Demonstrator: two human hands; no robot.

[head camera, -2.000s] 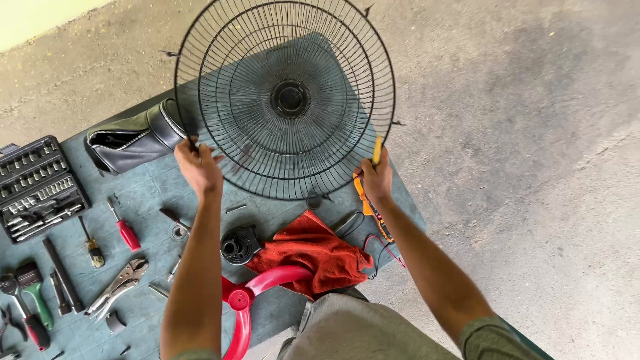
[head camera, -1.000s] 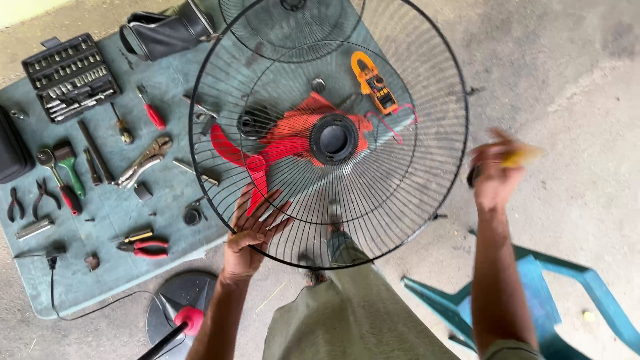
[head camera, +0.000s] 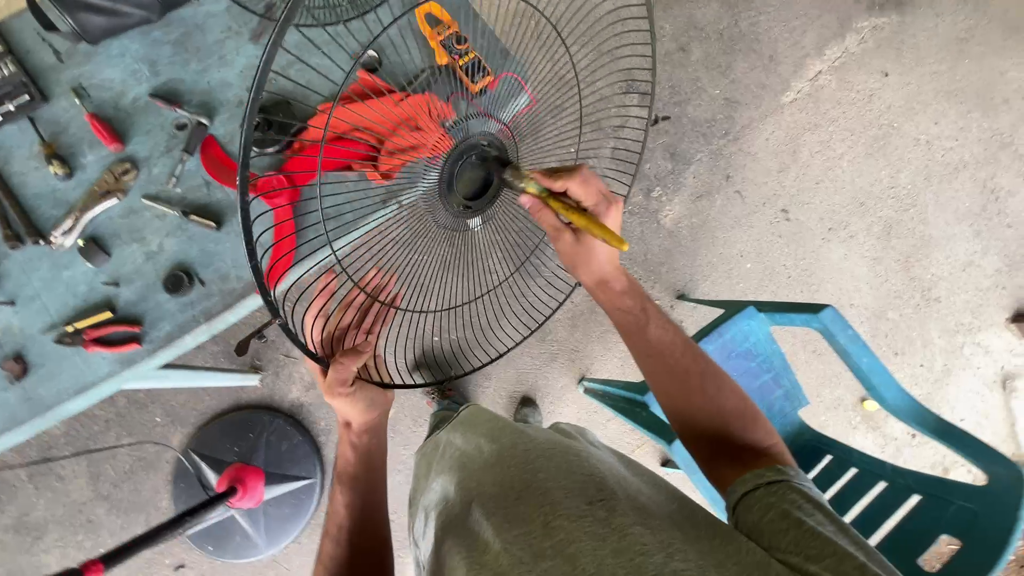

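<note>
A black wire fan guard (head camera: 448, 336) is held up over the table edge and floor. My left hand (head camera: 352, 352) grips its lower left rim, thumb on the near side and fingers spread behind the wires. In my right hand (head camera: 576, 212) is a paintbrush with a yellow handle (head camera: 588, 222); its dark bristles touch the guard's round black hub (head camera: 474, 178). Behind the wires lie a red fan blade (head camera: 276, 188), a red cloth (head camera: 408, 128) and an orange clamp meter (head camera: 454, 48).
The blue table (head camera: 160, 248) bears locking pliers (head camera: 94, 202), red-handled pliers (head camera: 112, 337), screwdrivers and a socket set (head camera: 16, 84). Another wire guard (head camera: 320, 10) lies at the back. A round fan base (head camera: 248, 520) stands on the floor at lower left, a green plastic chair (head camera: 888, 384) at right.
My right hand, off to the guard's right a second ago, has moved left with the brush onto the hub. The other guard lies on the table, as a second ago. The view is now closer.
</note>
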